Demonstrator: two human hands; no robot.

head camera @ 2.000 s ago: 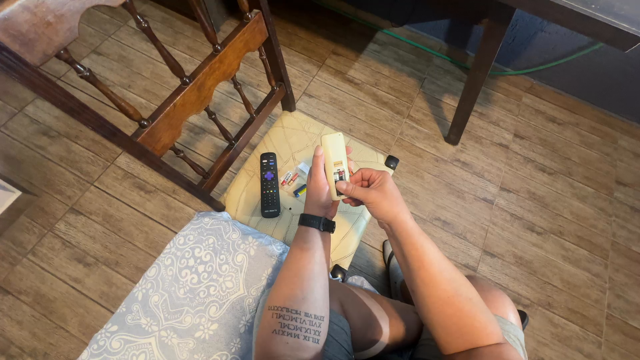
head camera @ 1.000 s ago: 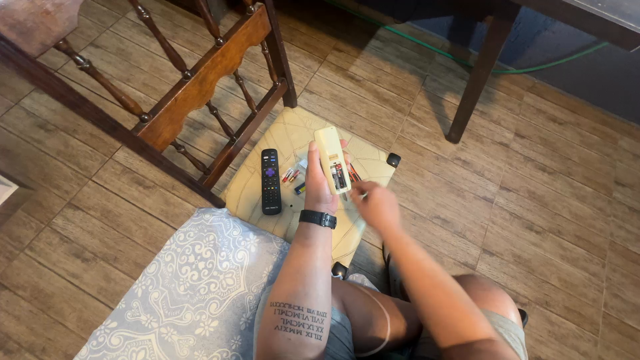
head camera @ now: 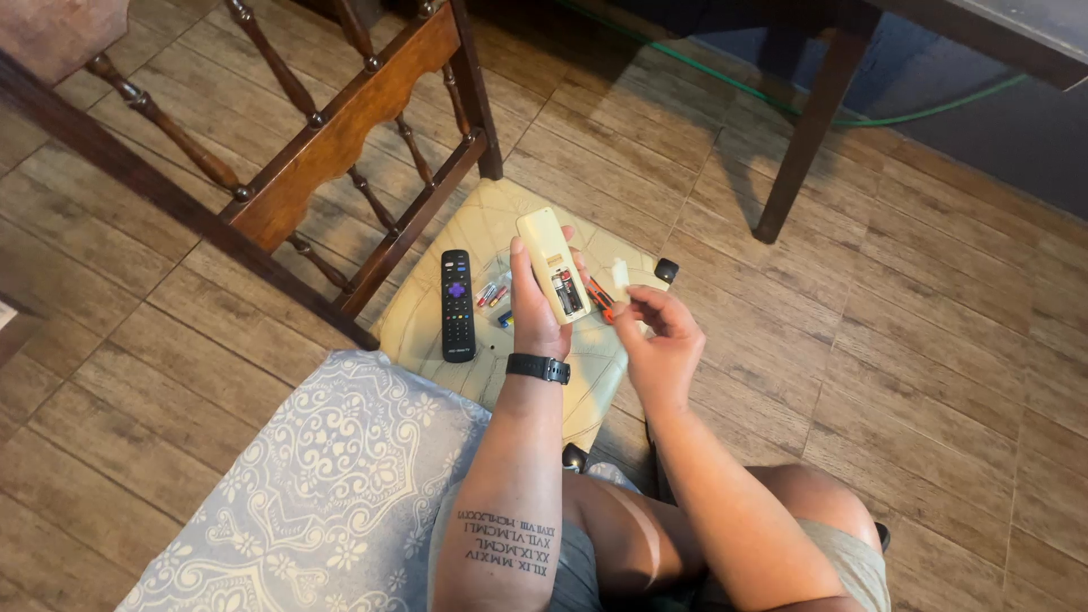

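My left hand (head camera: pixel 540 314) holds a cream-coloured remote control (head camera: pixel 544 242), its back facing up and its battery compartment uncovered, with batteries inside. To the right of it, my right hand (head camera: pixel 663 336) pinches a small pale piece, apparently the battery cover (head camera: pixel 620 276). A black remote control (head camera: pixel 457 306) with a purple direction pad lies on the cream chair seat (head camera: pixel 408 331). Between it and my left hand are small batteries (head camera: pixel 491 295) in clear packaging and a blue and yellow battery (head camera: pixel 507 319). An orange and black tool (head camera: pixel 601 299), partly hidden, lies behind my right fingers.
The wooden chair back (head camera: pixel 340 127) with turned spindles rises at the upper left. A patterned grey-blue cloth (head camera: pixel 340 459) covers a surface at the lower left. A dark table leg (head camera: pixel 807 136) stands at the upper right, with a green cable (head camera: pixel 722 78) behind it.
My right hand has moved away from the battery compartment and now holds the pale piece to its right. The orange and black tool shows more plainly. My left hand still holds the cream remote.
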